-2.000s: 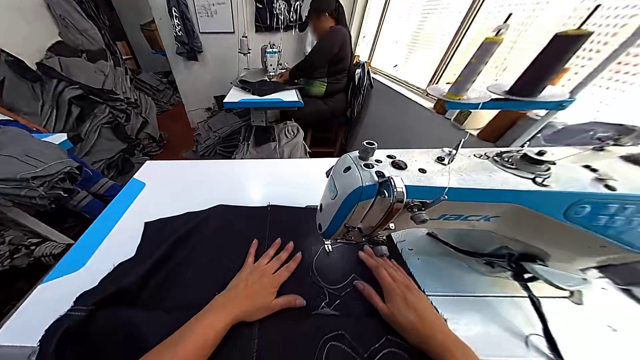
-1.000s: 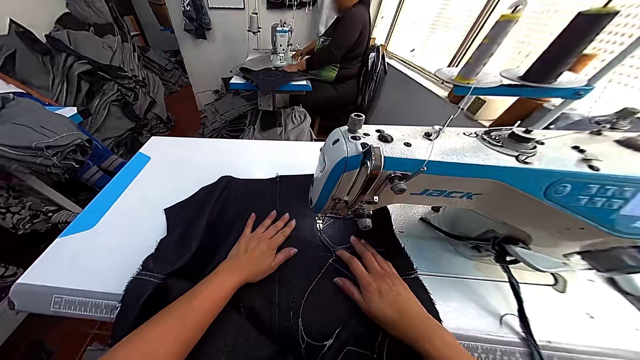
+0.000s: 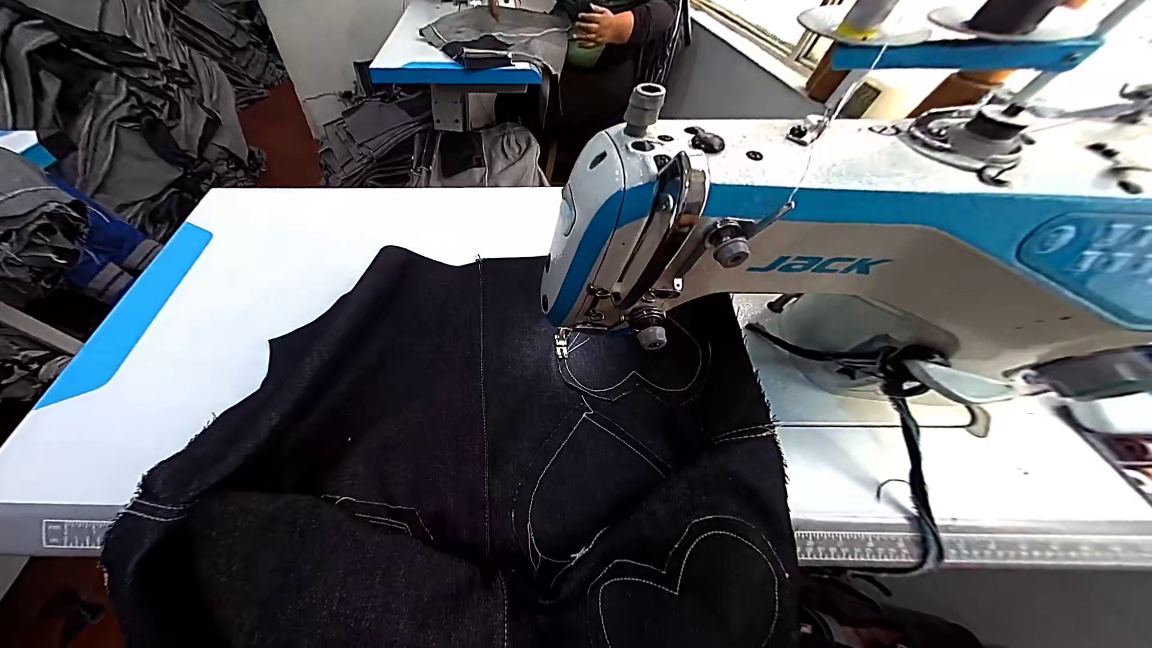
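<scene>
Neither my left hand nor my right hand shows in the head view now. A dark denim panel (image 3: 414, 396) lies over the sewing table, its near part folded and hanging over the front edge. Pale stitching forms heart outlines (image 3: 679, 585) on its right side, and a straight seam runs down its middle. The Jack sewing machine (image 3: 828, 243) stands at the right, its presser foot (image 3: 562, 344) over the cloth at the curved stitching of one heart. Whether the foot is raised or lowered I cannot tell.
A white sewing table (image 3: 297, 225) has a printed ruler along its front edge. Thread cones on a blue stand (image 3: 963, 56) rise behind the machine, and a black cord hangs at its right. Beyond, a person's hand (image 3: 603, 25) is near grey cloth at another table. Fabric piles (image 3: 135, 99) lie left.
Both my hands, flat on the denim beside the needle area in the earlier frames, have left the view. The denim's near left part now lies folded over.
</scene>
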